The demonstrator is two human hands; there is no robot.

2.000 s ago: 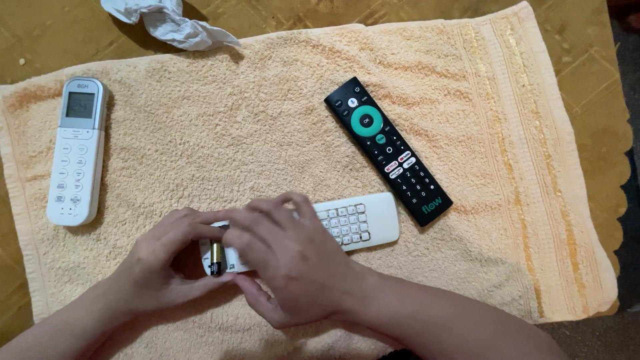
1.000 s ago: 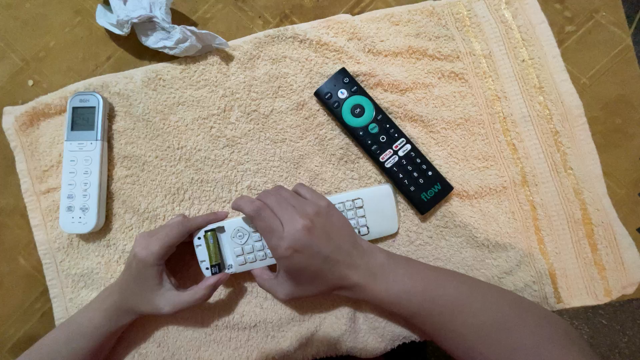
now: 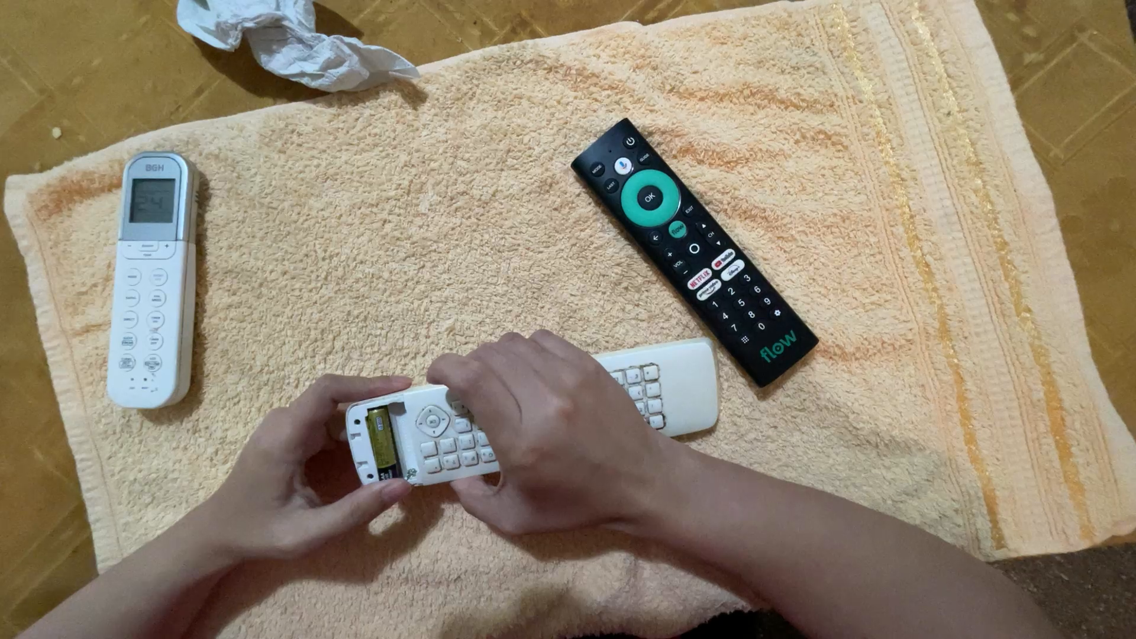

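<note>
A long white remote control with small square keys lies across the lower middle of the towel. In its uncovered compartment at the left end sits a gold and black battery. My left hand grips that left end, index finger at the upper edge and thumb at the lower edge beside the battery. My right hand holds the remote from above around its middle, hiding many of its keys.
A peach towel covers much of the patterned table. On it lie a white remote with a display at the left and a black remote with a green ring at the right. Crumpled white tissue rests at the towel's top edge.
My right hand has moved right along the white remote, off the compartment end, uncovering keys near the battery. My left hand stays at that end.
</note>
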